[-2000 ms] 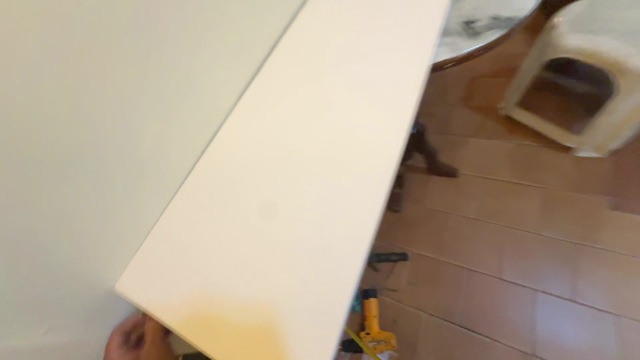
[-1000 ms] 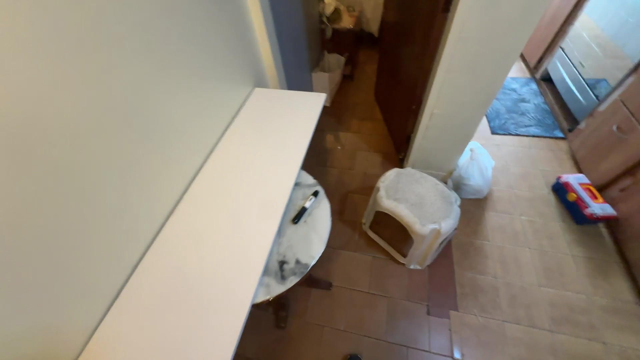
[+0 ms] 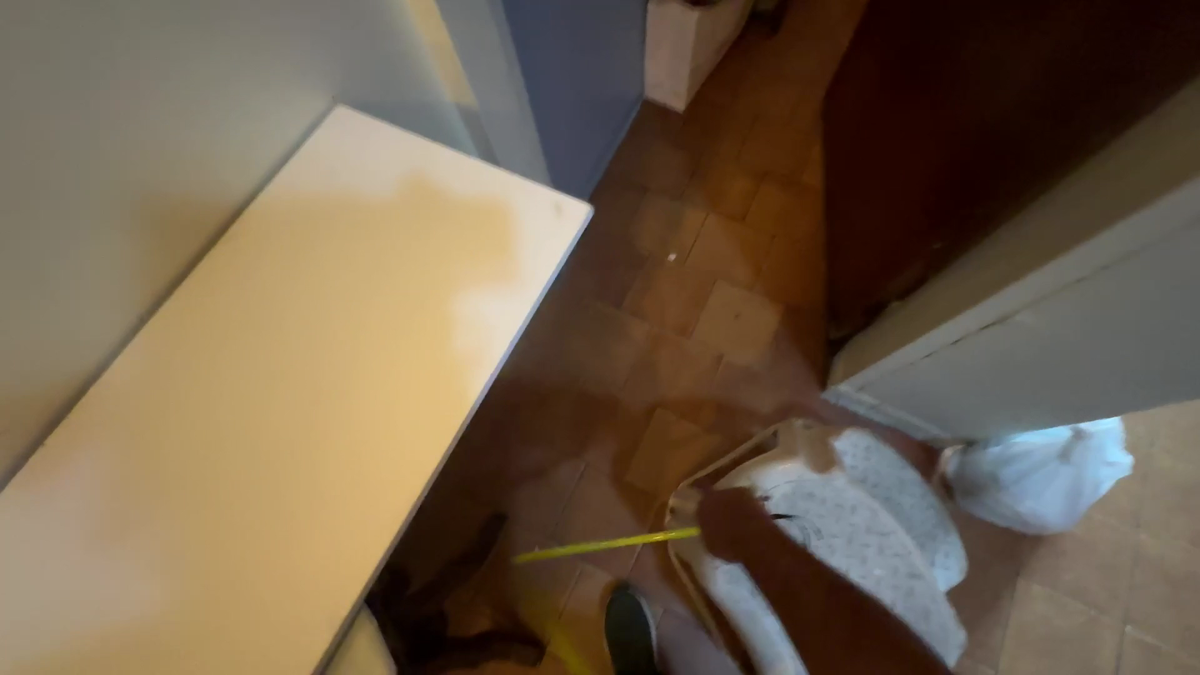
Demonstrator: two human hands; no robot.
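My right hand (image 3: 736, 520), dark and blurred, reaches in from the lower right above a white plastic stool (image 3: 862, 530). It holds a yellow measuring tape (image 3: 609, 544), whose blade stretches left from my fingers; a second, blurred yellow stretch shows near the bottom edge. A long white board (image 3: 281, 375) lies along the wall to the left, its far end corner standing free, apart from my hand. My left hand is out of view.
Dark legs of a piece of furniture (image 3: 422, 609) show beside and below the board. A shoe (image 3: 630, 628) stands on the tiled floor. A white plastic bag (image 3: 1041, 478) lies by the wall end (image 3: 1012, 319), near a dark door (image 3: 937, 141).
My right hand has come into view with the yellow tape, over the stool. The view has moved closer to the board's far end. A hand seen under the board two seconds ago is out of view.
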